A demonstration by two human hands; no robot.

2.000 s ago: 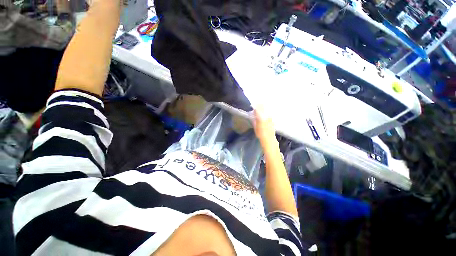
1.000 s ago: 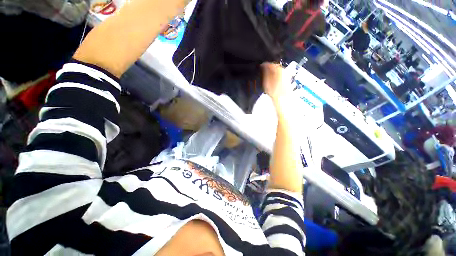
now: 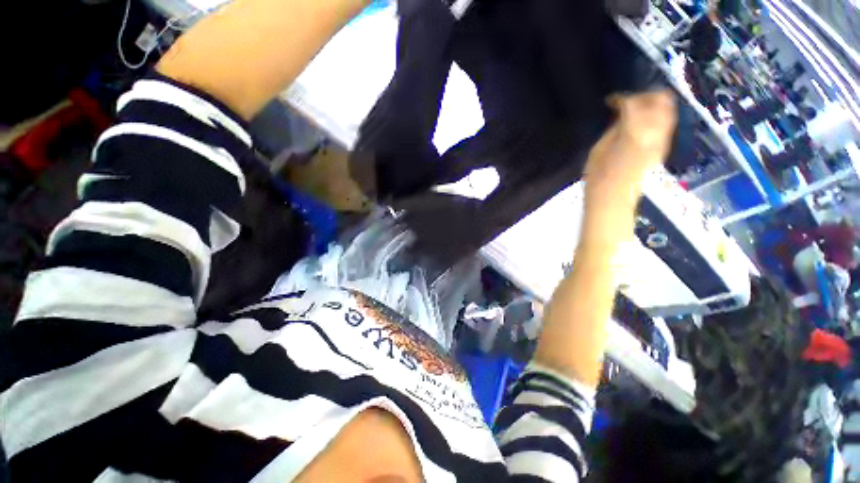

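The dark garment panel (image 3: 528, 104) is spread in the air above the white machine table (image 3: 542, 236) and hangs over its front edge. White table shows through gaps in the cloth. My right hand (image 3: 646, 118) is raised at the upper right, blurred, and grips the right edge of the cloth. My left forearm reaches to the top edge of the picture, and my left hand is cut off there. The needle area is hidden behind the cloth and my right arm.
The white sewing machine (image 3: 693, 255) with its black control panel stands right of my right forearm. A black phone-like rectangle (image 3: 641, 321) lies at the table's right end. Clear plastic (image 3: 363, 264) hangs at my lap. Dark checked cloth (image 3: 754, 358) is heaped at the right.
The cloth has been lifted and spread wider, now hanging over the table's front edge. My right hand has moved up and right with its edge. The camera view has shifted.
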